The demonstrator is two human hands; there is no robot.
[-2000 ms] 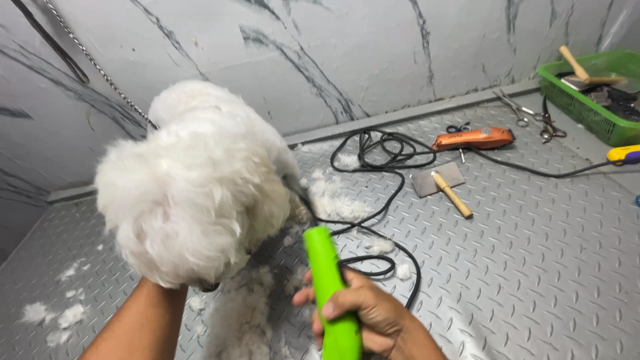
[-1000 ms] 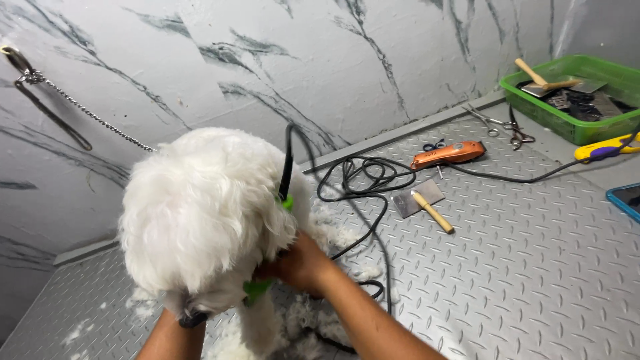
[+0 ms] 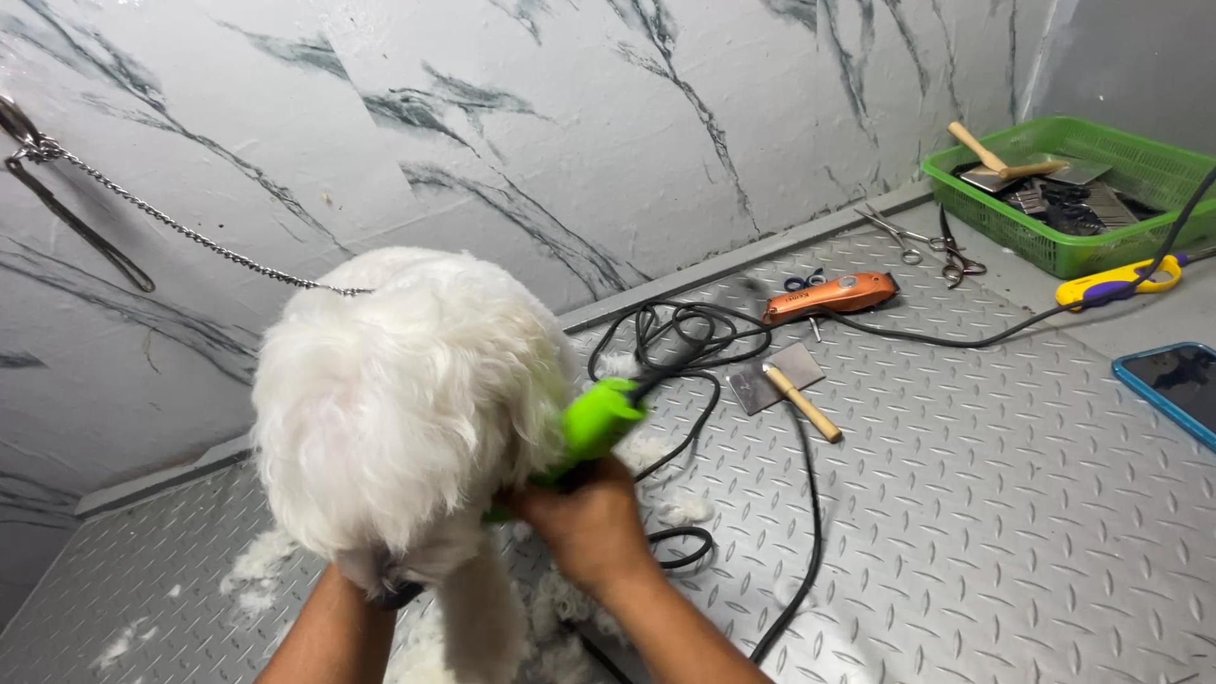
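A fluffy white dog [image 3: 399,380] stands on the metal table, its head toward me and a chain at its neck. My right hand [image 3: 589,518] is closed around a green corded clipper [image 3: 597,418], held low against the dog's chest or neck beside its ear. The clipper's front end is hidden by the fur and my fingers. My left hand is out of sight beneath the dog's muzzle; only the forearm [image 3: 332,627] shows, so its grip cannot be seen.
Cut fur [image 3: 256,570] lies about the diamond-plate table [image 3: 950,532]. To the right are an orange clipper [image 3: 836,296], a slicker brush [image 3: 803,404], scissors [image 3: 898,233], a yellow-and-purple tool [image 3: 1121,285], a phone [image 3: 1173,380] and a green basket [image 3: 1064,252]. Black cords [image 3: 812,513] loop across the middle.
The green clipper, held out in front of the dog two seconds ago, has moved in against its neck or chest. Its rear end now points up and right. The view has shifted to the right.
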